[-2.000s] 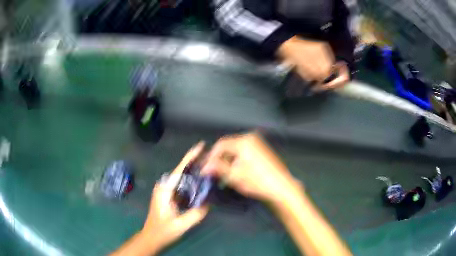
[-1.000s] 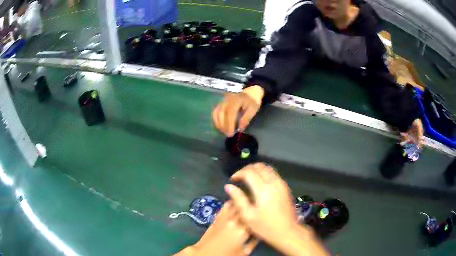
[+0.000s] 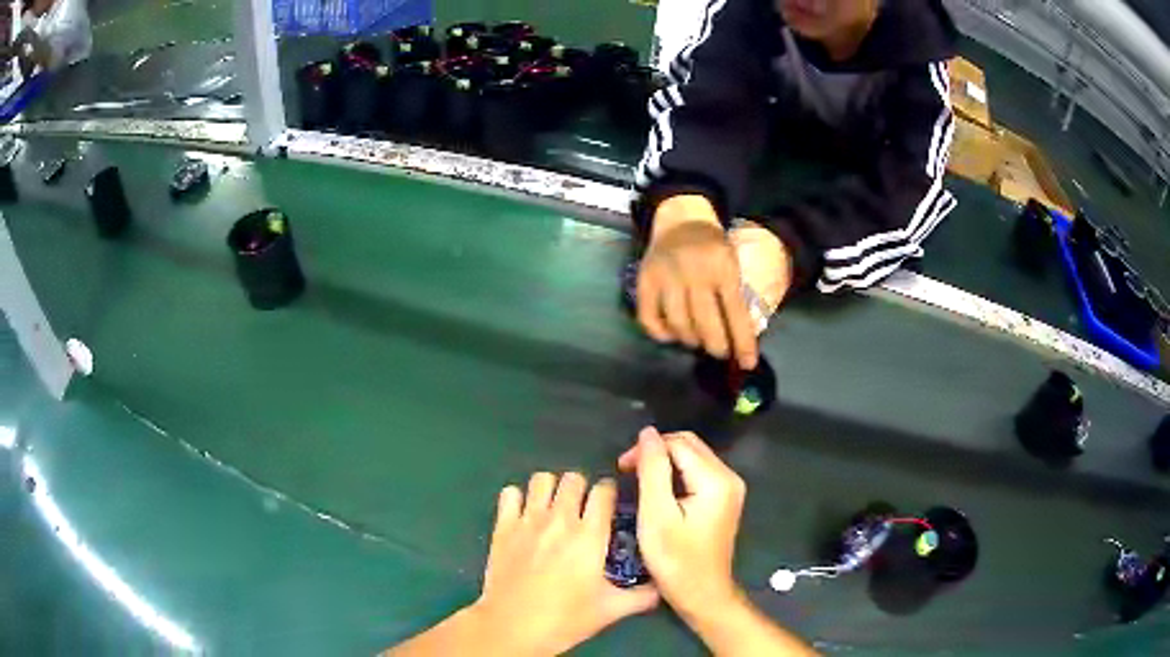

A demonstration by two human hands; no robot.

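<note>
My left hand [image 3: 549,554] is closed around a small dark blue circuit board [image 3: 626,549], which shows between my two hands at the bottom middle. My right hand [image 3: 690,520] is against the board's right side, its thumb and fingers bent together over it; whether its fingertips pinch anything is hidden. Only a narrow part of the board shows. To the right, a black housing [image 3: 952,546] lies on its side, with a green spot and a red lead running to a round board [image 3: 862,537]. A white lead ends in a small white disc [image 3: 781,580].
A co-worker's hands [image 3: 703,289] work opposite over a black housing [image 3: 738,381]. Another housing [image 3: 266,261] stands on the belt [image 3: 423,372] at left, and one [image 3: 1055,417] is at right. Many housings [image 3: 468,90] stand behind the metal edge [image 3: 449,164]. A blue tray [image 3: 1101,312] is far right.
The housing and wired board beside my hands have shifted right, and the white disc now shows right of my hands. The co-worker's two hands have come together over a housing.
</note>
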